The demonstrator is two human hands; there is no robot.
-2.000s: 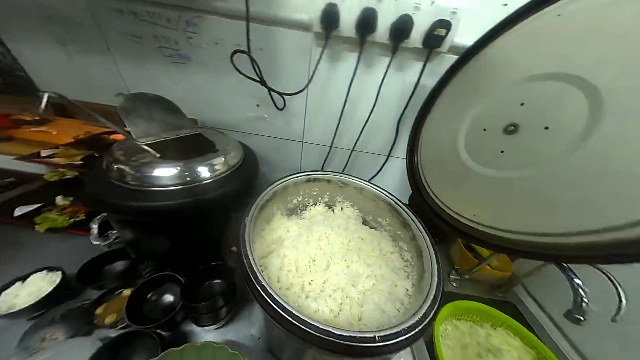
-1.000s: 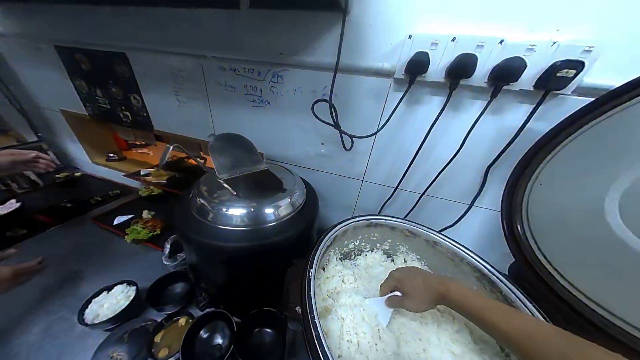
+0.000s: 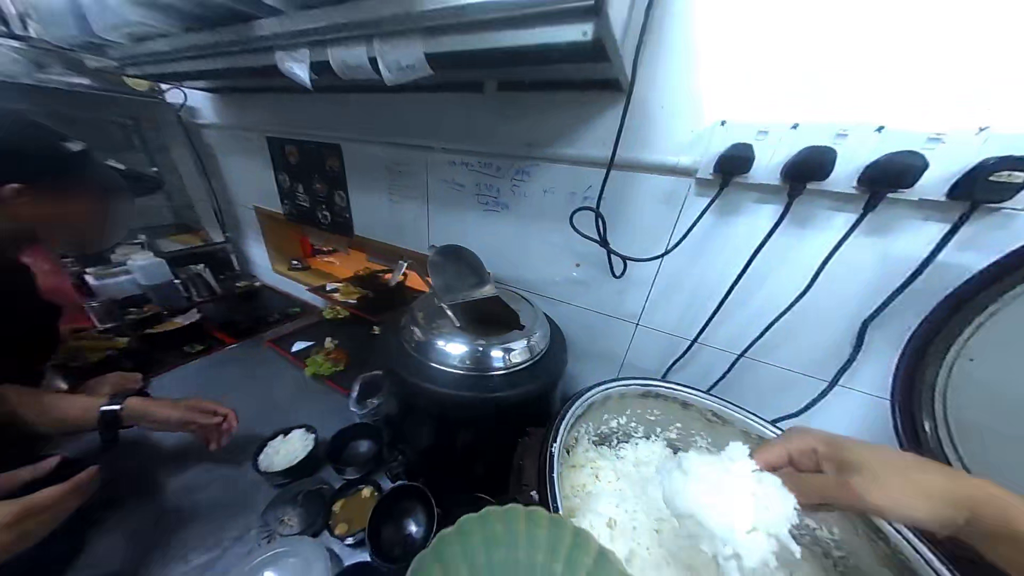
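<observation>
My right hand (image 3: 828, 472) is over the right part of a large round rice cooker (image 3: 672, 388) with a mound of white rice (image 3: 728, 500) in front of its fingers. In the frame of one second ago a white paddle shows in this hand; now the rice hides it. More cooked rice (image 3: 616, 488) fills the pot. A green ribbed bowl (image 3: 520, 544) is at the bottom edge, against the pot's near left side; whatever holds it is out of view. My left hand is not visible.
A black soup kettle (image 3: 480, 392) stands left of the cooker. Black bowls (image 3: 400, 524), one with rice (image 3: 286, 450), sit on the steel counter. Another person's hands (image 3: 192, 416) are at left. The cooker's raised lid (image 3: 976, 376) is at right, below plugged-in cords.
My right hand, in the rice with a white paddle a second ago, is now higher at the pot's right with a mound of rice before it. The view has swung left.
</observation>
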